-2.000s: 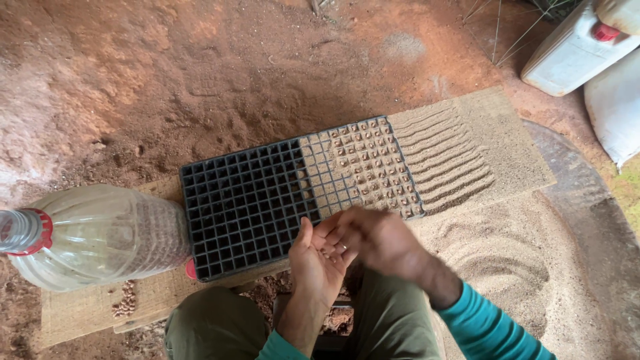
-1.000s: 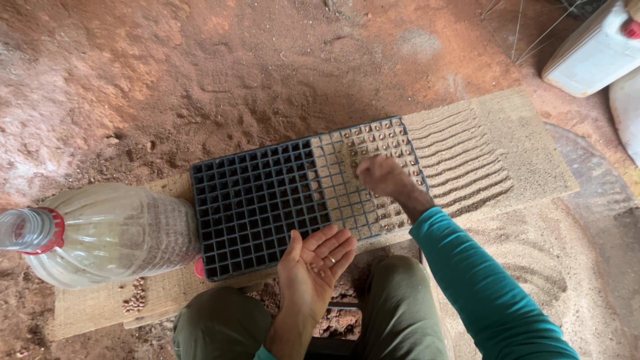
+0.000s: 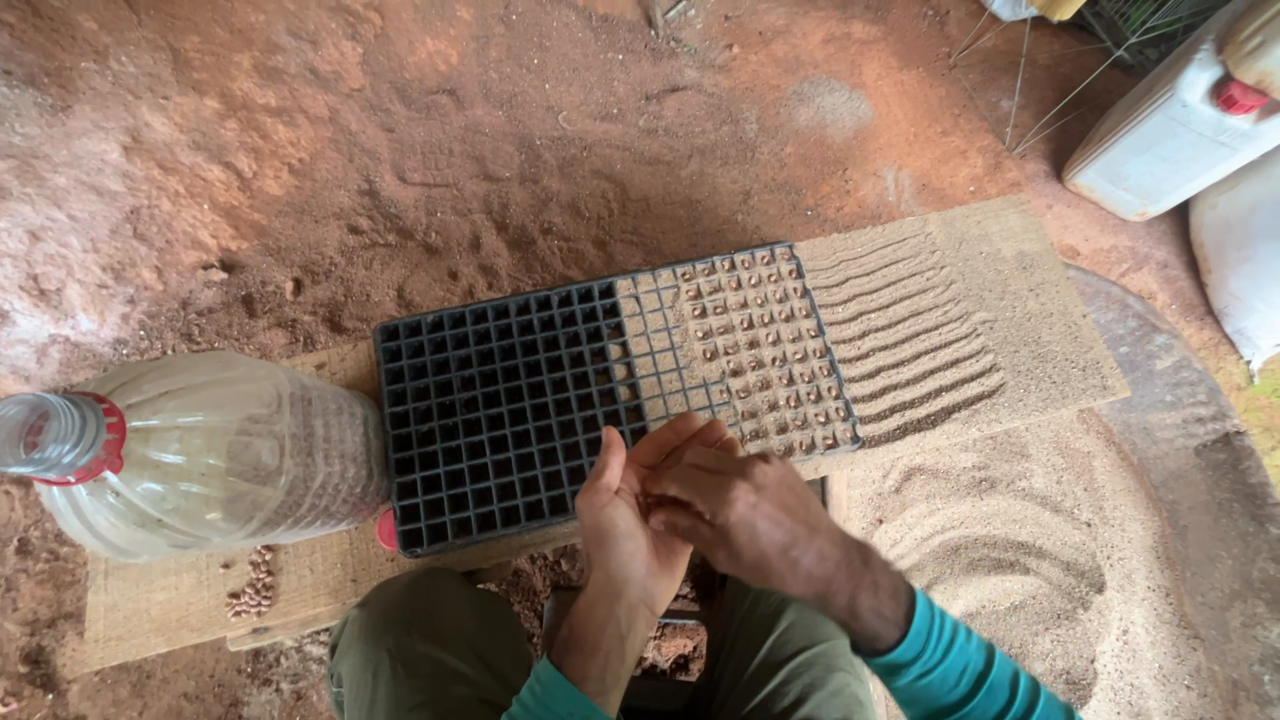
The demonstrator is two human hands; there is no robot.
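A black plastic seedling tray [image 3: 500, 400] lies across a wooden board. Its left cells look dark; those on the right are filled with pale sandy substrate, and the rightmost filled rows hold small brown seeds [image 3: 757, 382]. Palm up below the tray's lower edge, my left hand [image 3: 640, 530] is cupped; small seeds were visible on it a second ago. The fingers of my right hand [image 3: 745, 505] are bent together over that palm and cover what lies in it. Whether they pinch a seed cannot be seen.
A large clear plastic bottle [image 3: 230, 450] lies left of the tray, with a red cap [image 3: 387, 530] and a pile of seeds [image 3: 255, 585] nearby. Ridged sand covers the wooden board [image 3: 1060, 310] at right. A sand heap [image 3: 1000, 560] and a white jerrycan [image 3: 1160, 140] are farther right.
My right hand was over the filled cells a second ago and has come back to my left palm. My left hand has gone from spread fingers to a cupped shape.
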